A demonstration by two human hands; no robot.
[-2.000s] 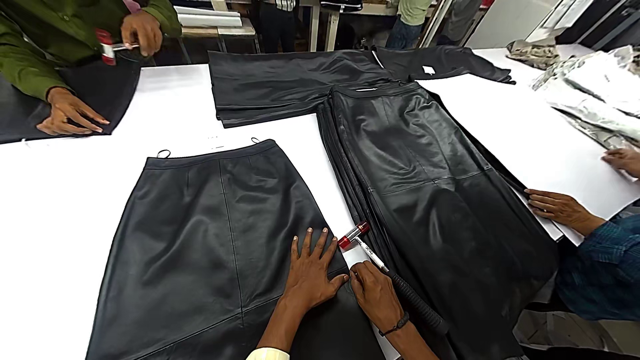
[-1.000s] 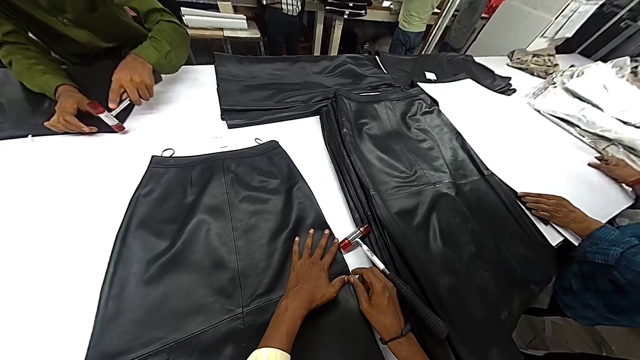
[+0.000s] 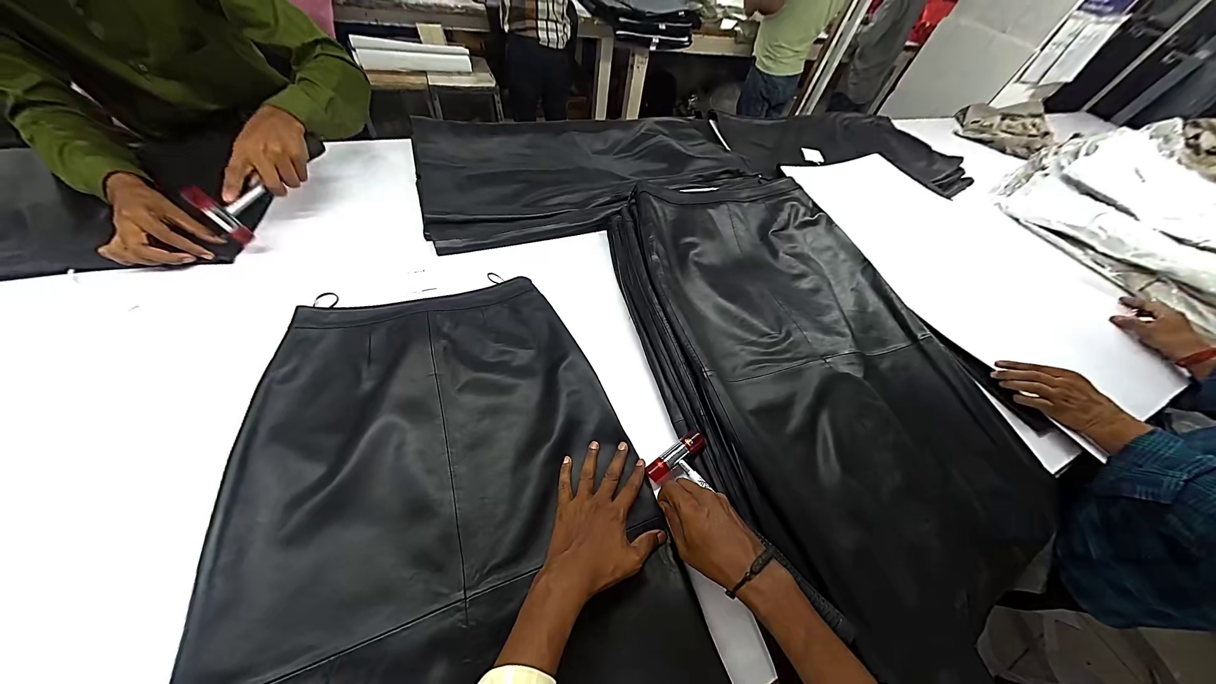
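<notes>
A black leather skirt (image 3: 380,475) lies flat on the white-covered table, its waistband with two small hanger loops at the far end. My left hand (image 3: 598,532) rests on its right side, palm down with fingers spread. Just right of it, at the skirt's side edge, my right hand (image 3: 708,532) is closed; a hammer (image 3: 676,456) with red-ended head sticks out beyond its knuckles, the handle mostly hidden by the hand. Beside my right hand lies a stack of black leather skirts (image 3: 817,380).
More black leather pieces (image 3: 570,176) lie across the far side. At the left, a co-worker's hands (image 3: 199,204) hold a similar red-ended hammer over dark leather. At the right, another person's hands (image 3: 1092,399) touch white sheets (image 3: 1007,275) near plastic-wrapped goods (image 3: 1130,199).
My left hand stays on the skirt, and the hammer by my right hand has hardly moved. The left co-worker's hammer has come down from its raised place two seconds ago to the leather.
</notes>
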